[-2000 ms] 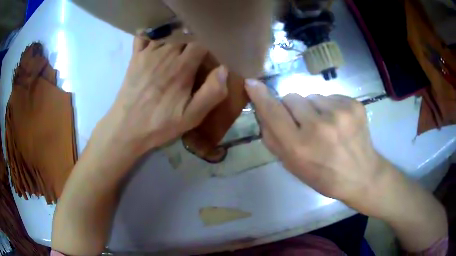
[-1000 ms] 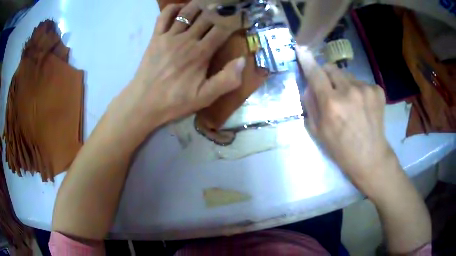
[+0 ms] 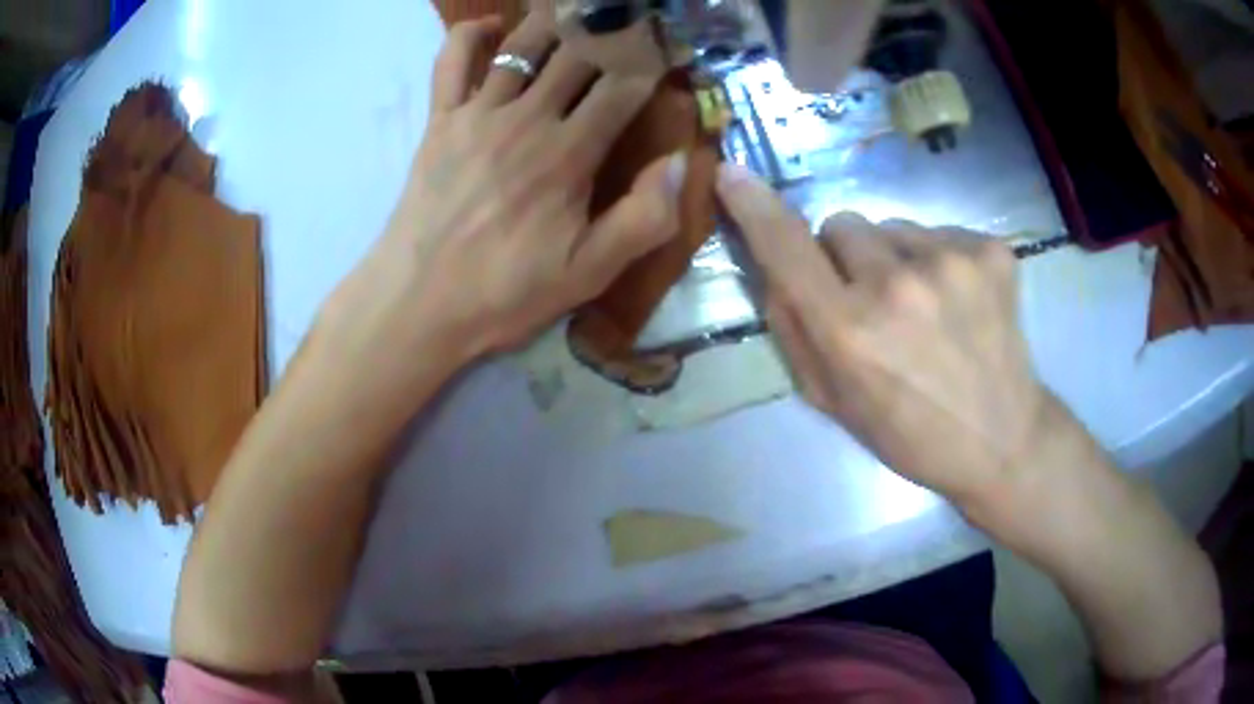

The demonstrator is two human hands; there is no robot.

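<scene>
A rust-brown leather panel (image 3: 646, 261) lies on the machine bed, its right edge beside the small yellow edge guide (image 3: 710, 109). My left hand (image 3: 530, 193) lies flat on the panel with fingers spread, a ring on one finger; its fingertips reach the foot area, partly cut off at the top. My right hand (image 3: 894, 330) is right of the panel, index fingertip at its right edge near the guide, other fingers curled. The needle and presser foot are blurred. The bright needle plate (image 3: 777, 117) shows between the hands.
A fanned stack of cut brown panels (image 3: 165, 316) lies at left. A cream ridged knob (image 3: 930, 107) is right of the foot. A dark maroon-edged pouch (image 3: 1066, 124) and loose brown leather (image 3: 1194, 261) lie at right. A beige wedge (image 3: 667, 536) lies near the front edge.
The view has shifted, and the machine head no longer covers the foot area as it did two seconds ago. My right hand has moved left from the plate's right side to the panel's edge.
</scene>
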